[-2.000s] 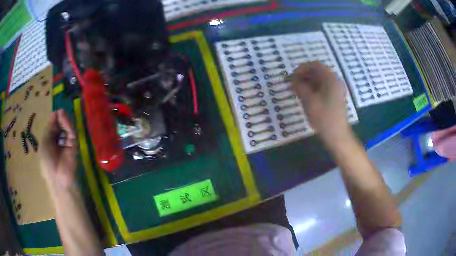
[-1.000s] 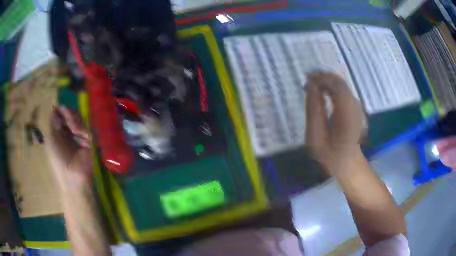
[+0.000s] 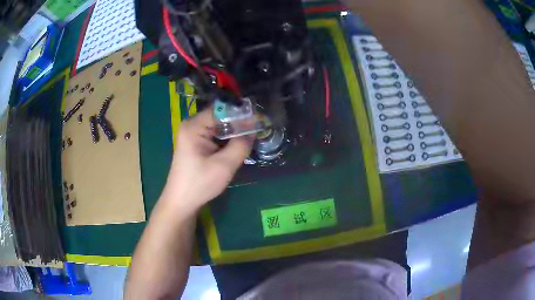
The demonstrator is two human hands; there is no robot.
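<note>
The black test fixture (image 3: 264,64) stands at the centre, with a shiny round metal nest (image 3: 270,143) at its front. A clear block with a teal patch (image 3: 234,117) sits beside and above the nest. My left hand (image 3: 202,161) reaches in from the left, its fingertips at the clear block and the nest edge. Whether it holds a part is hidden. My right forearm crosses the upper right; its hand is cut off by the top edge. The large red handle grip is not visible; a small red piece (image 3: 223,81) shows behind the block.
A tan cardboard sheet (image 3: 120,176) with loose dark parts lies left, beside a dark layered stack (image 3: 32,181). White trays lie right (image 3: 405,132) and rear left (image 3: 114,29). A blue and yellow box (image 3: 38,58) is far left. A green label (image 3: 299,217) is in front.
The view has shifted left. My left hand has moved from beside the red grip to the nest. My right hand has left the tray and gone out of view upward. The red grip is no longer seen.
</note>
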